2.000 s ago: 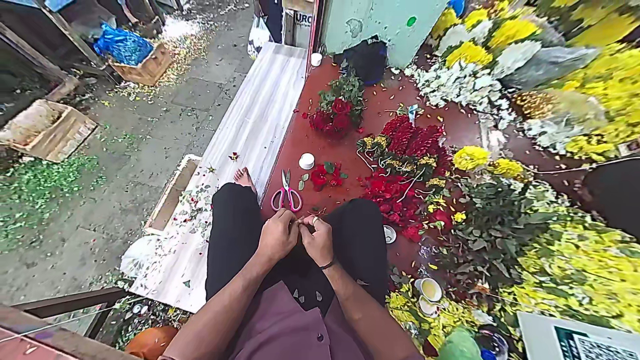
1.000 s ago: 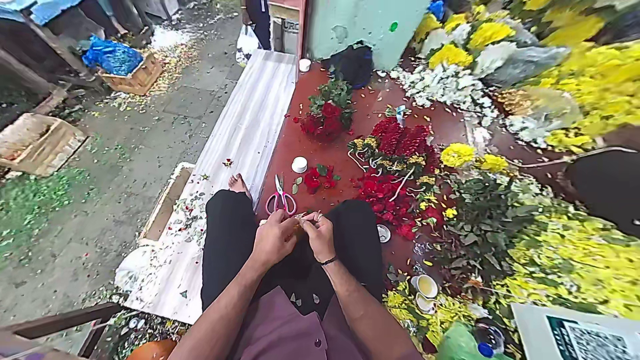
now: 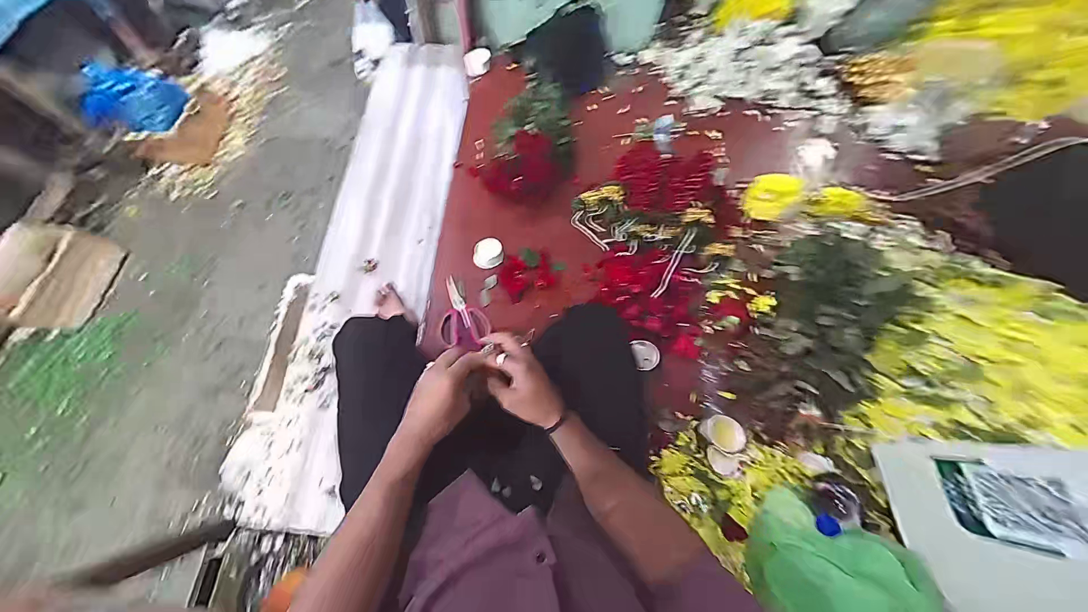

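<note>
My left hand and my right hand meet over my lap, fingertips pinched together. Something small and thin seems to be between them, too blurred to name. Just beyond my fingers lie pink-handled scissors, blades pointing away. A small bunch of red flowers rests past my right knee, beside a white spool-like object. Farther right are a heap of red flowers and yellow-and-red flower strings with white cord. A leafy red bouquet lies farther back.
A white striped board runs along the left of the red surface. Yellow flowers, dark green foliage and white flowers spread at the right. A green plastic bag and a white box sit at lower right.
My hands stay close together over my lap throughout, with the fingers shifted slightly. The scissors and flowers lie as before. The view is blurred by head motion.
</note>
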